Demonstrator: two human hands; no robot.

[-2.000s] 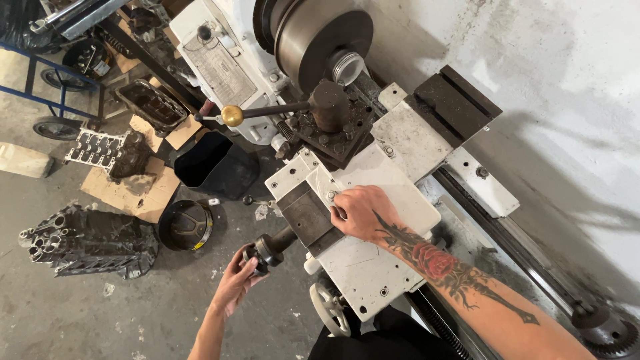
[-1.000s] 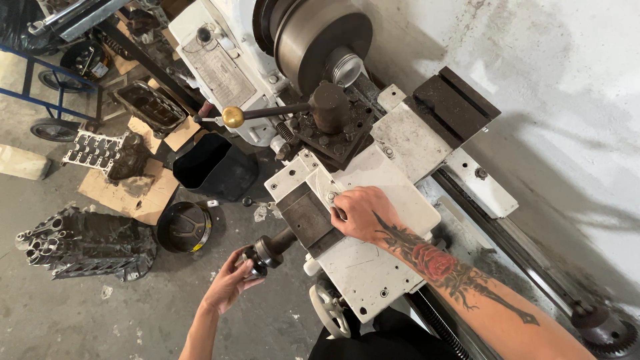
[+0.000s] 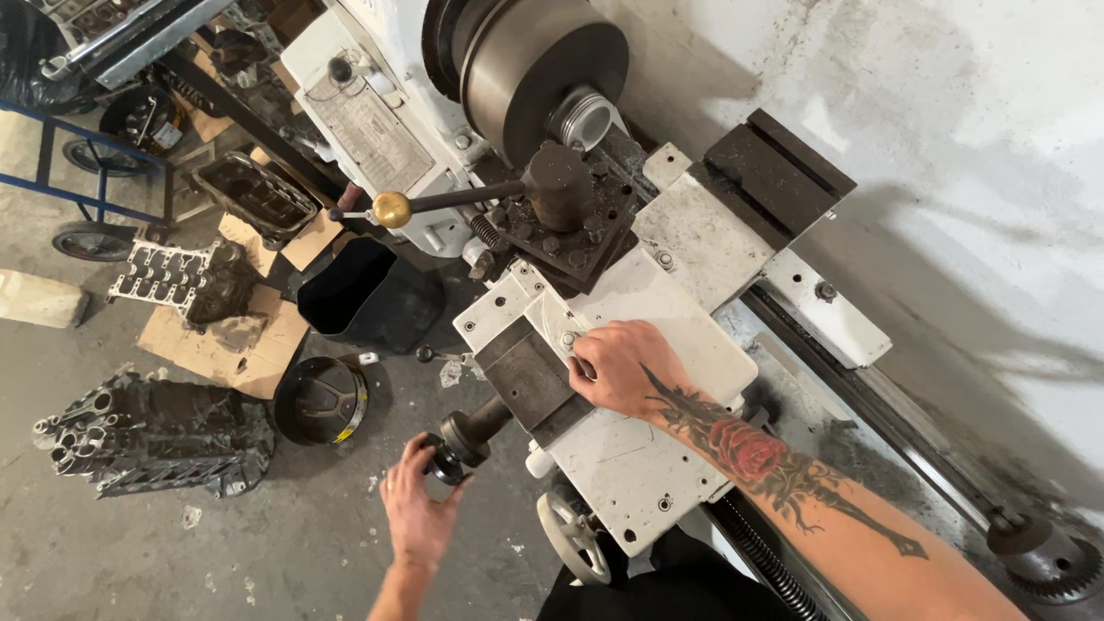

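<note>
My left hand [image 3: 421, 500] grips the dark knobbed handwheel [image 3: 461, 440] of a lathe's slide, fingers around its outer end. The shaft runs from it into a dark metal slide [image 3: 526, 375] on the white carriage. My right hand [image 3: 625, 366], with a tattooed forearm, rests curled on the carriage's white top plate [image 3: 690, 336], beside a bolt [image 3: 569, 341]; whether it holds anything is hidden. Above it sits the square tool post [image 3: 565, 233] with a brass-knobbed lever [image 3: 392, 210]. Behind the post is the lathe chuck [image 3: 548, 73].
On the floor at left lie an engine block [image 3: 164, 435], a cylinder head [image 3: 177, 280] on cardboard, an oil pan [image 3: 254, 198], a black bin [image 3: 371, 297] and a round pan [image 3: 321, 401]. A white handwheel [image 3: 573, 539] is below the carriage. A wall [image 3: 975, 129] stands at right.
My left hand has shifted its grip slightly around the knobbed handwheel. My right hand has stayed in the same place on the carriage.
</note>
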